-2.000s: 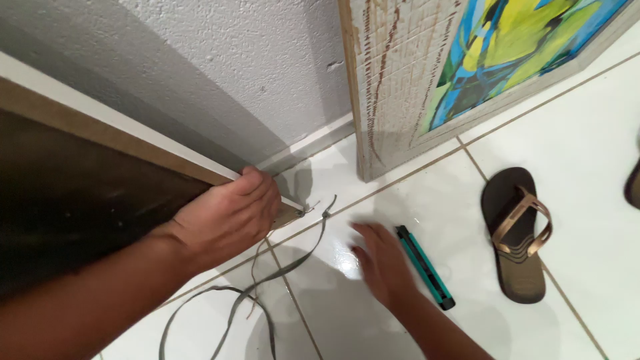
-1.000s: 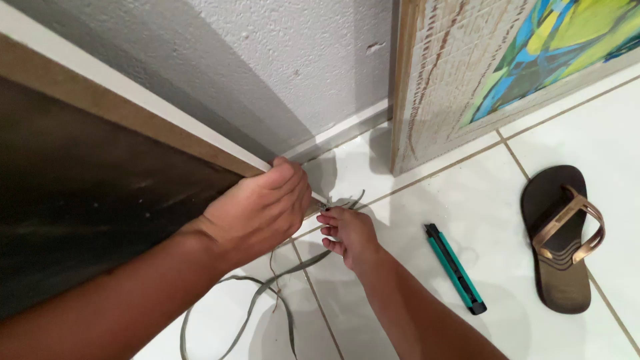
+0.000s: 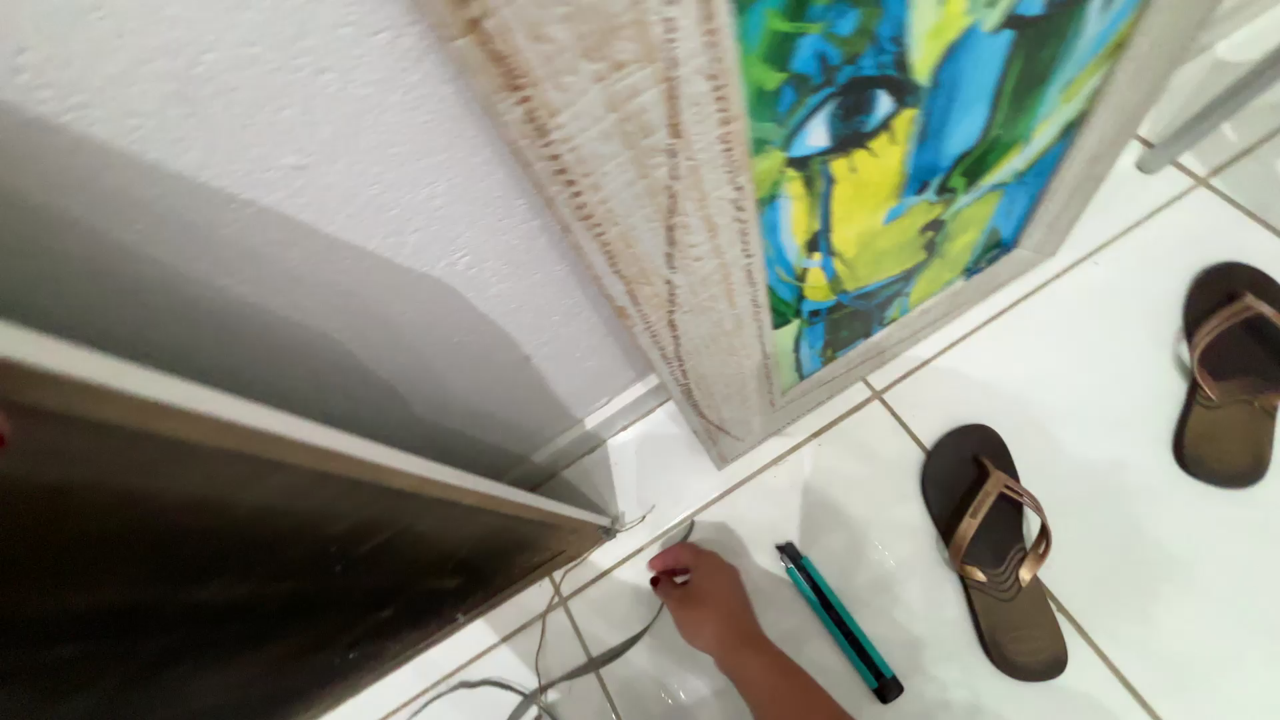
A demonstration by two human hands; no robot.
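My right hand (image 3: pixel 705 600) pinches a thin grey strip (image 3: pixel 625 650) between thumb and fingers, just above the tiled floor. The strip curls down to the bottom edge of the view. To the left stands a dark panel with a pale edge (image 3: pixel 300 430), its corner near my right hand; a thin frayed strand (image 3: pixel 632 520) sticks out at that corner. Of my left hand, only a small bit of fingertip (image 3: pixel 3 428) shows at the far left edge, by the panel; what it does is hidden. A teal utility knife (image 3: pixel 840 620) lies right of my right hand.
A framed painting (image 3: pixel 780 400) in a weathered whitish frame leans by the textured wall (image 3: pixel 400 180). Two dark flip-flops, one nearer (image 3: pixel 1000 560) and one farther right (image 3: pixel 1230 380), lie on the white floor tiles. A grey bar (image 3: pixel 1210 115) is at the upper right.
My left hand has left the panel's corner and is almost out of view. My right hand has moved away from that corner with the strip in its fingers. The view has shifted.
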